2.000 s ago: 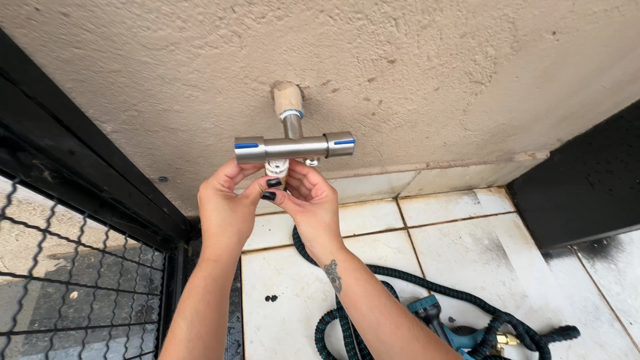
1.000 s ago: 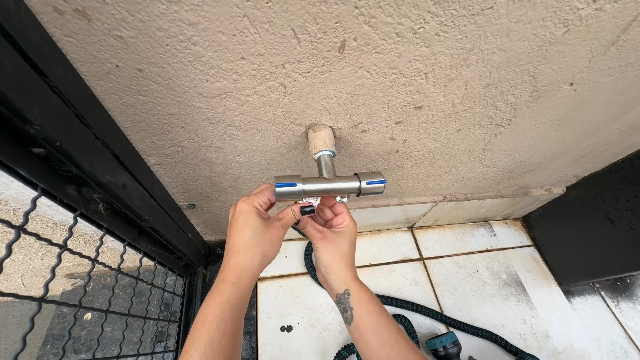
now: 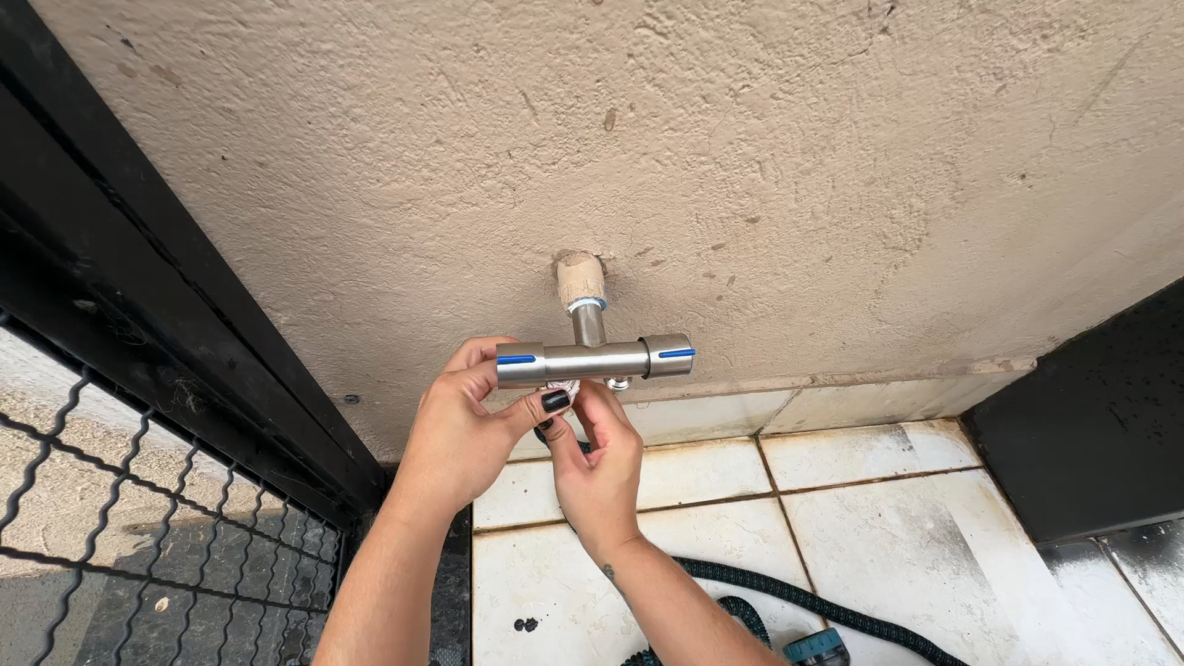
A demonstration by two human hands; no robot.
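Note:
A brushed-metal double tap with two blue-marked knobs juts from a fitting in the wall. My left hand is below its left knob, and my right hand is just beside it under the tap's middle. Thumbs and fingertips of both hands pinch the left outlet, which has whitish, thread-tape-like material around it; the fingers partly hide it. The right outlet shows free of the hands, under the body near the right knob. A dark green ribbed hose lies on the floor below, partly behind my right arm.
A black metal gate with wire mesh stands at the left. The rough beige wall fills the back, above white floor tiles. A black panel stands at the right. A teal and black hose fitting lies at the bottom edge.
The view has shifted, so the tap sits lower in the frame and less hose shows. Both hands stay at the left outlet, with small changes in finger position.

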